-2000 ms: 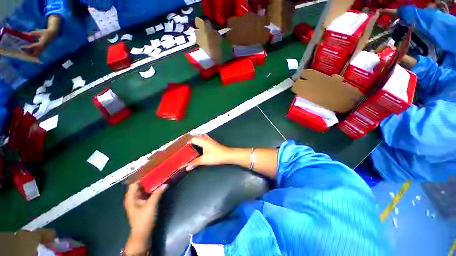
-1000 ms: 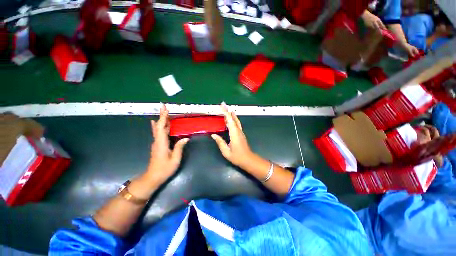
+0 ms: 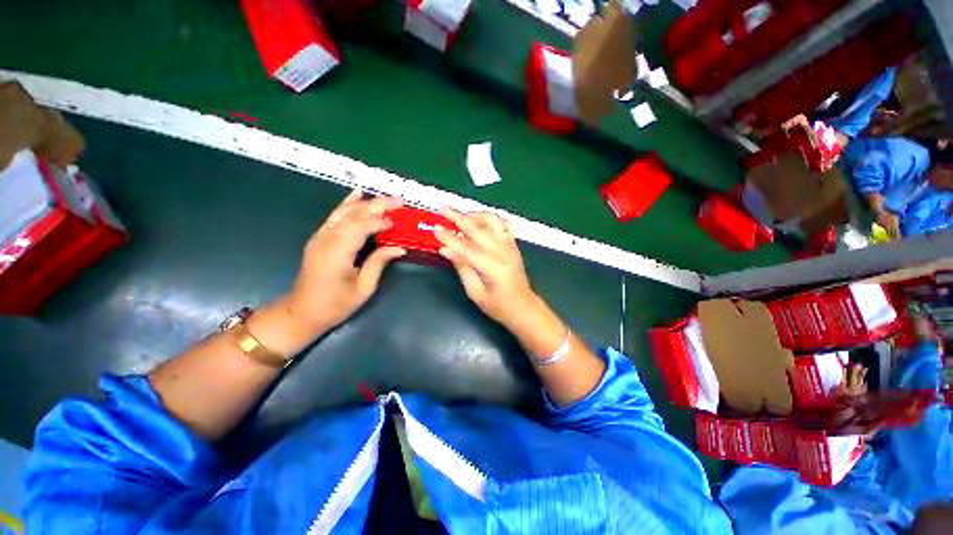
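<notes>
A closed red box (image 3: 419,230) with small white lettering lies between my two hands, beside the white edge strip (image 3: 345,167). My left hand (image 3: 340,256) grips its left end, fingers over the far edge and thumb on the near side. My right hand (image 3: 489,261) holds its right end, with fingers over the top and partly covering it. The box's underside is hidden.
The dark green worktop (image 3: 188,282) bears an open red box (image 3: 52,235) at the left edge. An open box with a brown lid (image 3: 744,355) and red piles (image 3: 836,313) stand right, near another worker. Red boxes (image 3: 637,186) and a white slip (image 3: 482,164) lie on the belt.
The box was open-sided with brown board showing two seconds ago; now it looks closed, with lettering on top. My fingers have moved over its top. The camera view has turned.
</notes>
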